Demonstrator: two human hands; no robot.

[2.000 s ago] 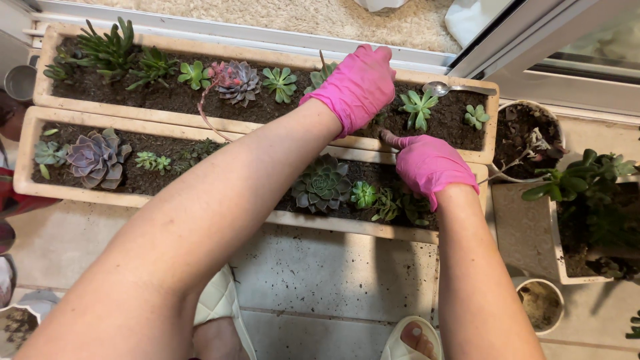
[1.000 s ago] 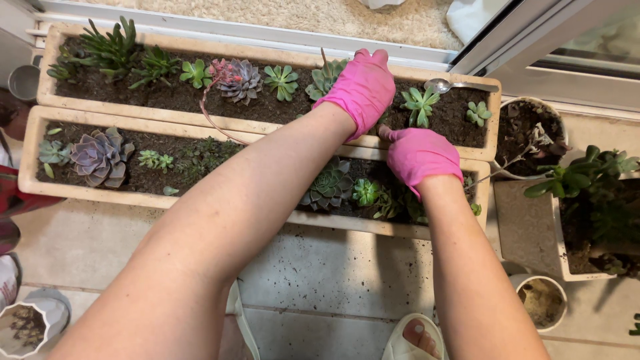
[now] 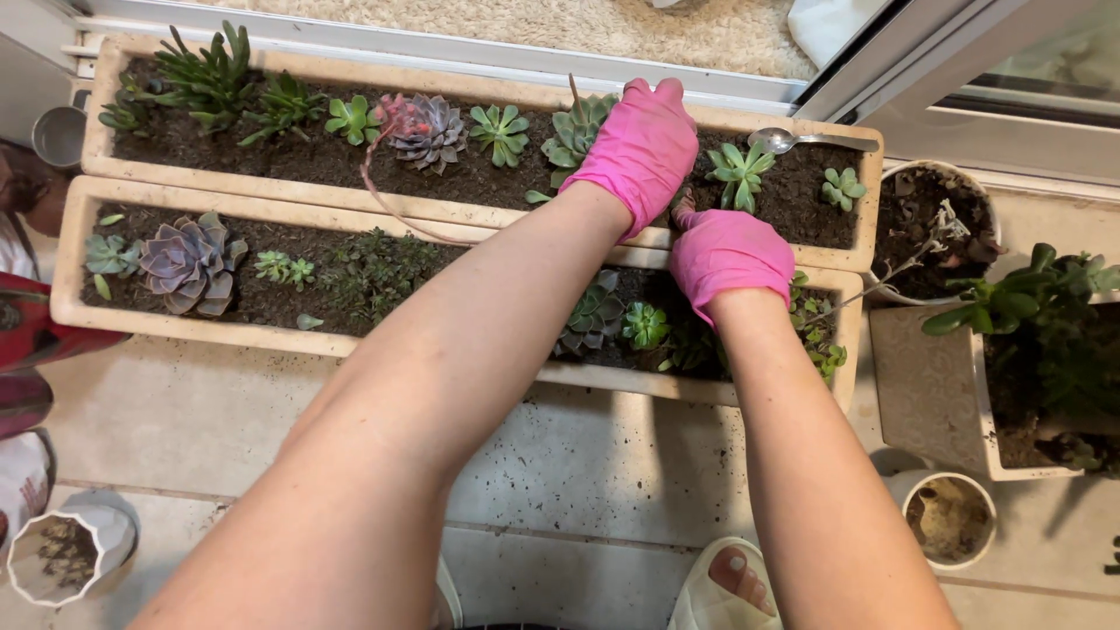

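Note:
Both hands wear pink gloves. My left hand [image 3: 646, 149] is over the back planter [image 3: 350, 192], right beside a grey-green rosette succulent [image 3: 579, 131]; its fingers point down and whatever they touch is hidden. My right hand [image 3: 735, 254] is lower and to the right, over the facing rims of the two planters, with a soil-stained fingertip by the soil just below my left hand. A small green succulent [image 3: 739, 173] grows right above it. A metal spoon [image 3: 814, 140] lies across the back planter's right end. The front planter [image 3: 210, 331] holds a purple rosette [image 3: 192, 262] and other succulents.
A window or door frame [image 3: 490, 52] runs behind the planters. At right are a round pot [image 3: 989, 206], a square planter [image 3: 984, 394] with a leafy plant, and a small pot [image 3: 987, 534]. A white pot [image 3: 96, 534] stands at lower left. Soil crumbs dot the floor tiles [image 3: 595, 455].

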